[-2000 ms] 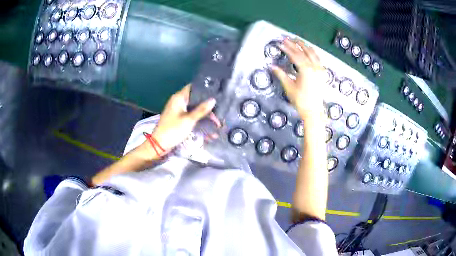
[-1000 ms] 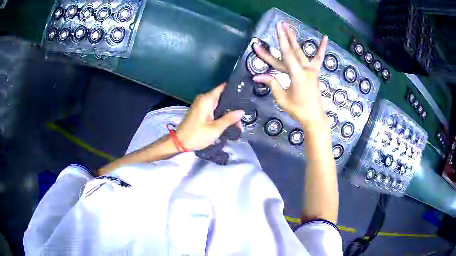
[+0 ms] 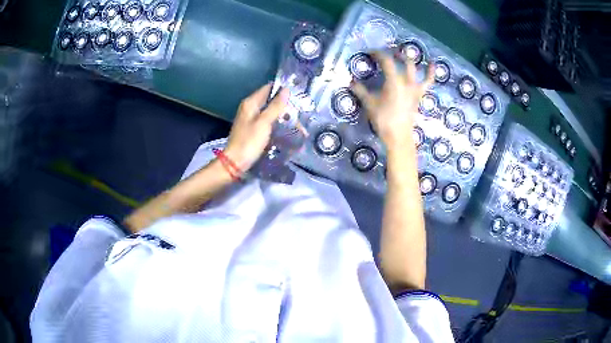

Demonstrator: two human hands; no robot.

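My left hand [image 3: 253, 130] holds a long black four-place holder [image 3: 285, 137] upright along the left side of the blister tray. One round unit [image 3: 307, 46] with a silver centre sits in the holder's far end; its other places show no silver-centred unit. The clear blister tray [image 3: 462, 209] holds rows of black-ringed round units, and one pocket at its far left corner is an empty pale circle. My right hand [image 3: 393, 100] is over the tray's far left part, fingers spread and bent, fingertips close to a round unit [image 3: 362, 65]. Whether it touches that unit cannot be told.
A filled blister tray [image 3: 114, 57] lies at the far left, another [image 3: 484, 224] at the right. Filled holders [image 3: 507, 82] lie on the green belt [image 3: 221, 53] beyond the tray. A dark ribbed stack [image 3: 536, 50] stands at the far right. Black cables hang lower right.
A round unit now sits in the holder's far end, where none sat two seconds ago. The far left tray pocket has become empty. My left hand has moved slightly left with the holder.
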